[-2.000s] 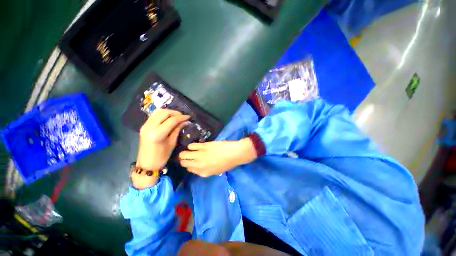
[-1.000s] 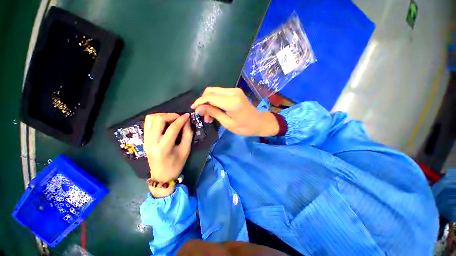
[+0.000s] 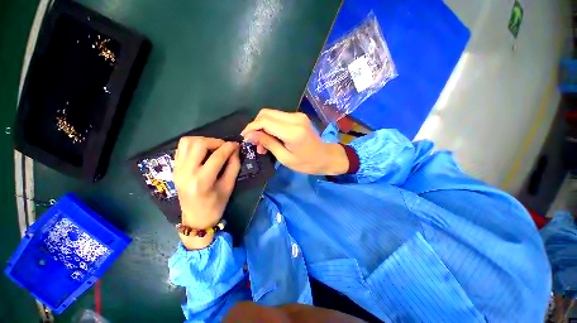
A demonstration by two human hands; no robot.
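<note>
A part-built unit [image 3: 248,165] with a circuit board lies in a black fixture [image 3: 223,126] on the green bench. Its silvery and gold part shows left of my left hand. My left hand [image 3: 205,180], with a bead bracelet, is over the unit's middle, fingers bent and fingertips together on it. My right hand [image 3: 294,140] comes from the right, thumb and fingertips pinched at the unit's upper edge. The fingertips of both hands nearly meet. Whether either pinches a tiny part is too small to tell. My left hand covers the unit's middle.
A black tray [image 3: 120,94] with two piles of tiny gold parts is at upper left. A blue bin [image 3: 104,268] with small white parts is at lower left. A clear bag [image 3: 360,74] lies on a blue sheet [image 3: 427,44] at upper right. A pale rail [image 3: 24,189] runs at left.
Since two seconds ago, my right hand has moved from the unit's near edge to its upper edge. My fingertips have come close together. The view has turned and shifted; both hands barely moved in the last second.
</note>
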